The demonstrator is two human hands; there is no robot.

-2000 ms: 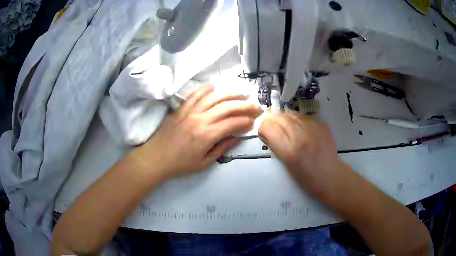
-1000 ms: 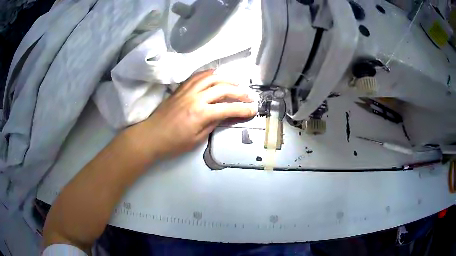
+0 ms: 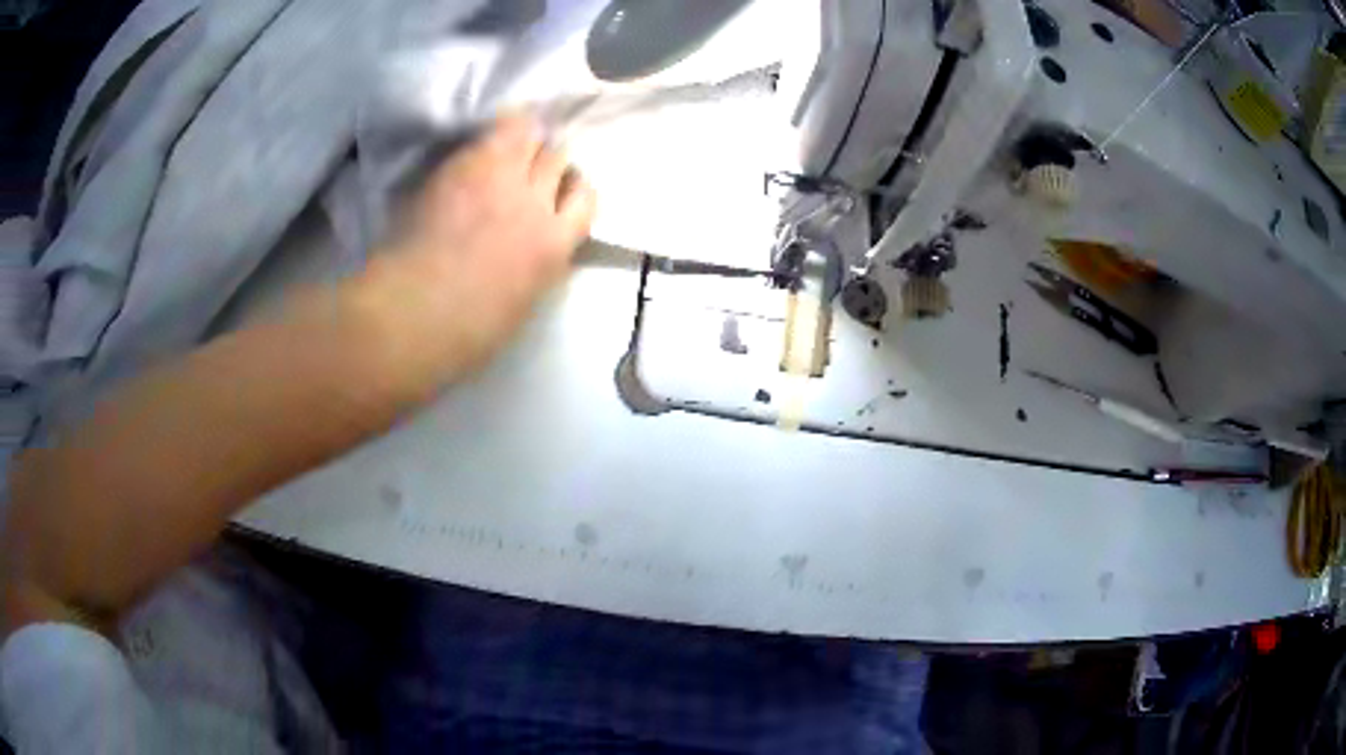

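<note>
The pale grey-white garment (image 3: 251, 148) lies draped at the left. Its brightly lit part (image 3: 679, 177) reaches the presser foot (image 3: 805, 266), with its near edge running left from the foot. My left hand (image 3: 480, 244) is blurred, left of the foot, with bent fingers closed on the garment; the fingertips are hard to make out. The cloth beside it is blurred too. A yellowish strip (image 3: 802, 332) lies in front of the foot. My right hand is not in view.
The white machine head (image 3: 915, 118) stands right of the cloth, the grey lamp (image 3: 657, 33) above it. Dark snips (image 3: 1092, 307), a white-handled tool (image 3: 1137, 418) and a dark-red stick (image 3: 1218, 477) lie at the right. Yellow-brown rings (image 3: 1312, 519) hang at the right edge.
My right hand was at the foot two seconds ago and has since left the picture. My left hand has moved left, away from the foot. The view has shifted.
</note>
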